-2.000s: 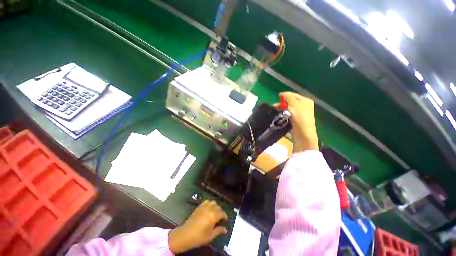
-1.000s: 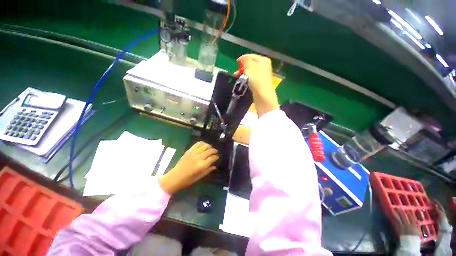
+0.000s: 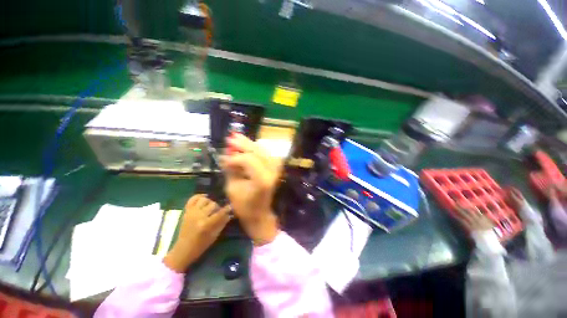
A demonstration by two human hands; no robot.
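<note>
The left toggle press fixture, a black upright plate (image 3: 239,117) on a black base, stands in front of me. My right hand (image 3: 252,180) is closed around its red toggle clamp handle (image 3: 234,146), in front of the plate. My left hand (image 3: 204,225) is at the fixture's base, fingers bent; blur and the fingers hide whether it holds anything. The nest is hidden behind my hands. A small dark round unit (image 3: 232,268) lies on the bench below my hands. The second fixture (image 3: 311,140), with a red handle (image 3: 339,163), stands to the right.
White papers (image 3: 115,245) lie left, another sheet (image 3: 342,248) right. A light control box (image 3: 149,140) stands behind left, a blue control box (image 3: 379,192) right. A red tray (image 3: 475,195) is at a neighbour's hands (image 3: 475,217). A blue tube (image 3: 59,130) runs at the left.
The view has swung right. My right hand has come down with the red handle, from above the fixture to in front of its plate. My left hand stays at the base.
</note>
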